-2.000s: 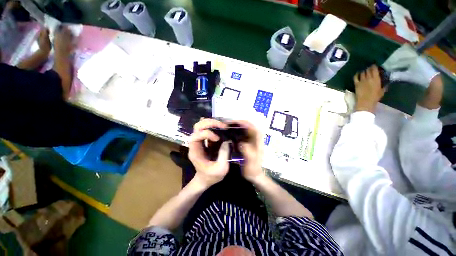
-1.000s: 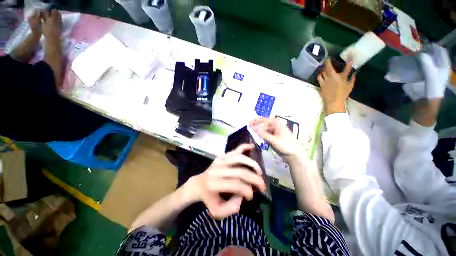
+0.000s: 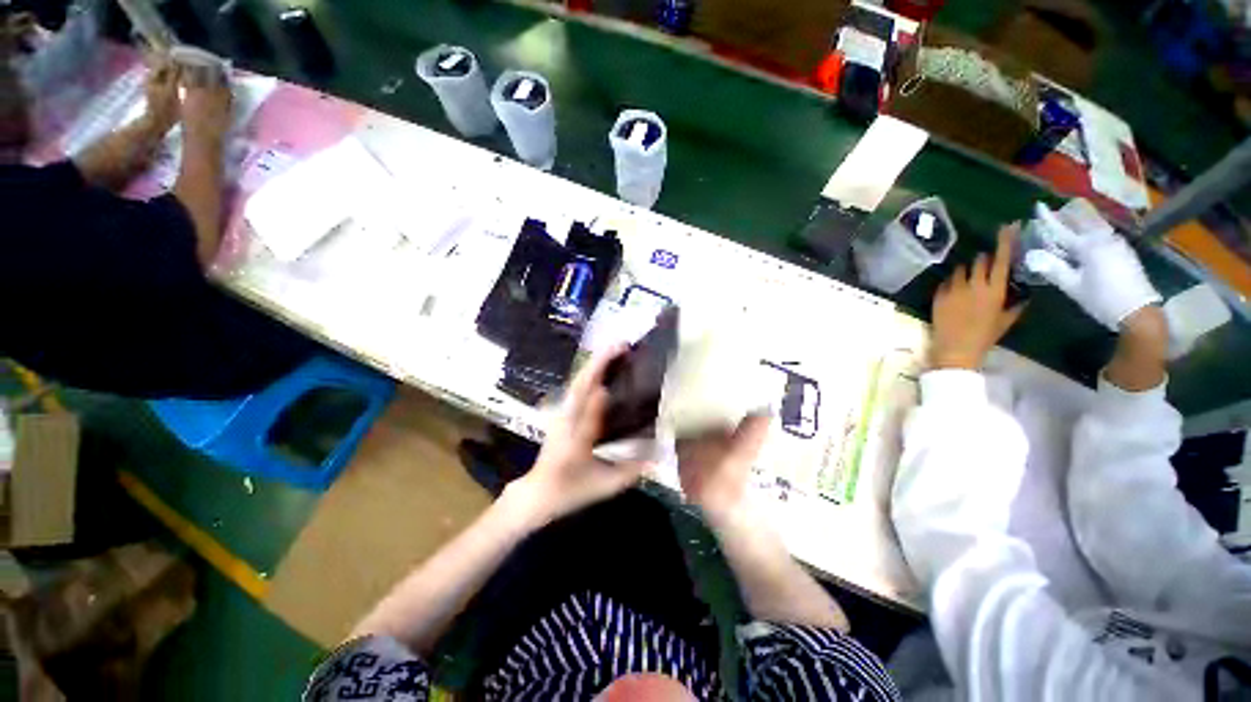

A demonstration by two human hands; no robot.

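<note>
My left hand (image 3: 583,446) is closed around a dark, flat, palm-sized device (image 3: 639,387), held tilted above the bench's near edge. My right hand (image 3: 727,460) is just right of it and blurred. A pale blurred sheet (image 3: 707,377) stands above my right hand, seemingly in its fingers; the exact grip is unclear. A black tray or open carton (image 3: 538,309) with a blue strip (image 3: 572,291) lies left of the device. A small blue label (image 3: 664,258) and a black frame outline (image 3: 800,407) lie flat on the bench.
A green belt (image 3: 741,206) behind the bench carries white-sleeved units (image 3: 639,158) and a black carton with a white flap (image 3: 874,161). A co-worker's white sleeve (image 3: 954,439) is close at right; another person's arm (image 3: 203,172) is at left. A blue stool (image 3: 295,425) stands below left.
The dark device has moved up and left in my left hand. My right hand has come down, with a pale sheet now beside it. The neighbour's hand has moved right along the belt.
</note>
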